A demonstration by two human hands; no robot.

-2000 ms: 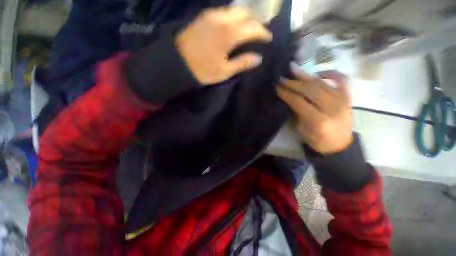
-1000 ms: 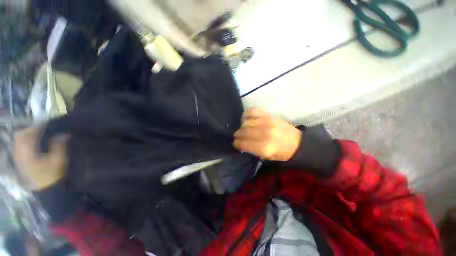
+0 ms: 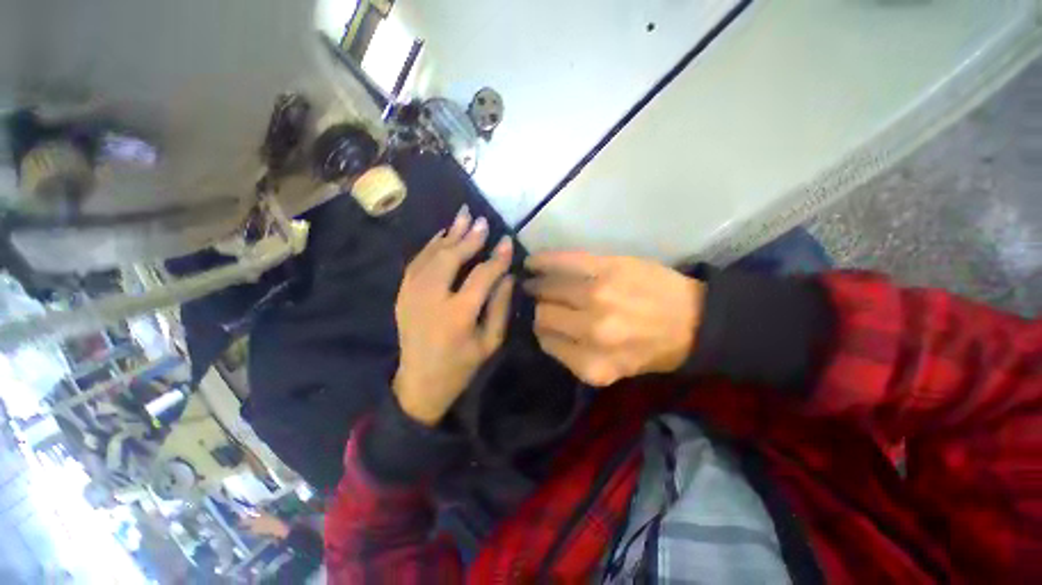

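The dark garment (image 3: 331, 377) lies from under the sewing machine's needle area (image 3: 429, 123) down over the table edge to my lap. My left hand (image 3: 448, 314) lies on the cloth with its fingers bent toward the garment's right edge. My right hand (image 3: 615, 318) pinches the cloth's right edge, its fingertips close beside my left fingertips. The cream ribbed knob (image 3: 379, 191) stands over the cloth, just above my left hand. The cloth between my fingertips is partly hidden.
The grey machine head (image 3: 183, 69) fills the upper left. The white table (image 3: 857, 103) extends right, with a dark seam line across it. Grey floor (image 3: 960, 211) shows at the right. Other machines and another person's hand (image 3: 265, 526) show at the lower left.
My left hand has come from the far left onto the cloth beside my right hand. The view has shifted; the green-handled shears are out of the picture. The cloth now reaches under the needle area.
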